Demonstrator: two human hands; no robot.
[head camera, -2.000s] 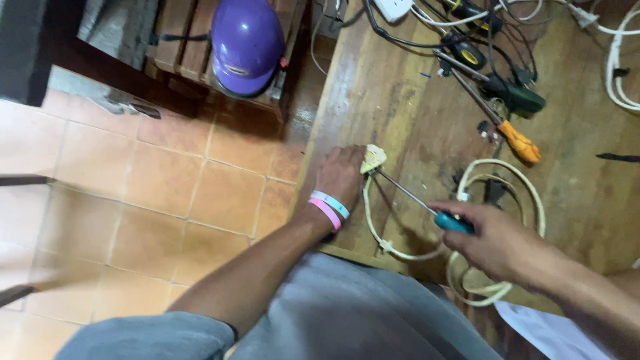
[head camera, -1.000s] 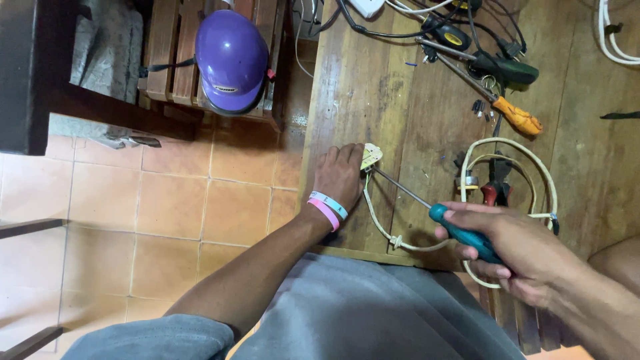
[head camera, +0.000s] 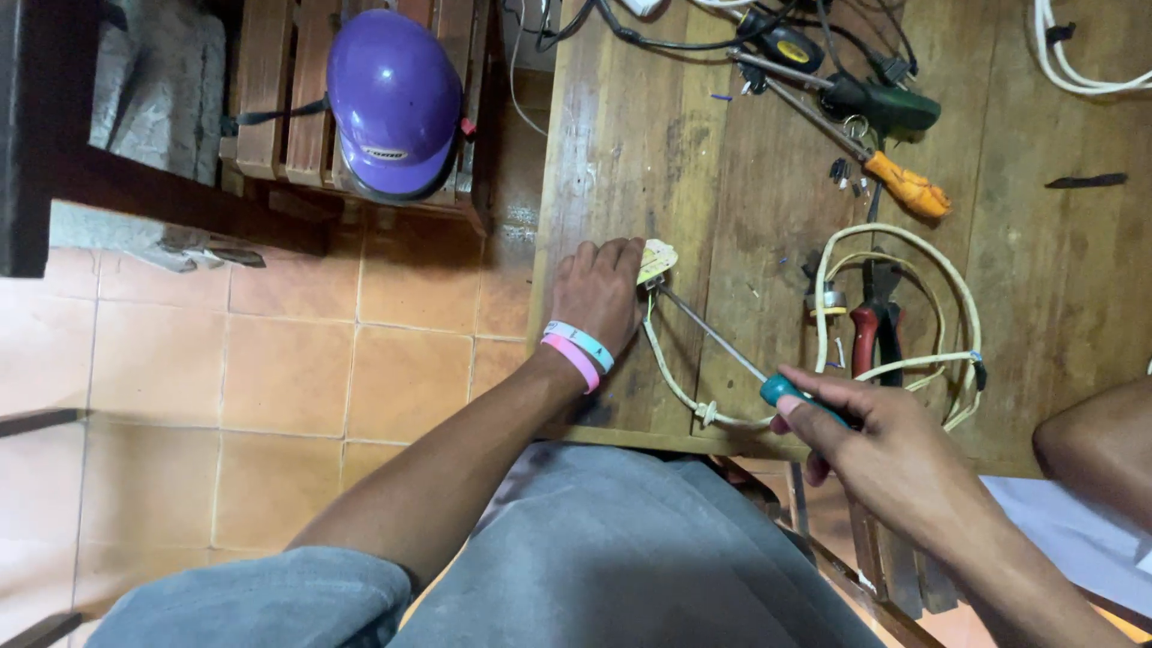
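Observation:
My left hand (head camera: 598, 297), with two wristbands, holds a small yellowish electrical fitting (head camera: 658, 260) on the wooden table near its left edge. A white cable (head camera: 664, 364) runs from the fitting, passes through a knot and leads right to a loose coil. My right hand (head camera: 850, 418) grips the teal handle of a screwdriver (head camera: 715, 336). Its shaft points up and left, and the tip meets the lower side of the fitting; the exact contact is too small to tell. Red-handled pliers (head camera: 866, 328) lie inside the cable coil (head camera: 954, 261), beside a small round component (head camera: 829, 301).
An orange-handled screwdriver (head camera: 909, 184), a green-handled tool (head camera: 886, 106) and black cords (head camera: 666, 43) lie at the table's far side. White cable (head camera: 1071, 76) is at upper right. A purple helmet (head camera: 394, 99) rests on a slatted wooden seat. Another person's limb (head camera: 1102, 441) shows at right.
The other person's limb, only partly in view a second ago, shows more at the right. Both hands keep their holds on the fitting and the screwdriver.

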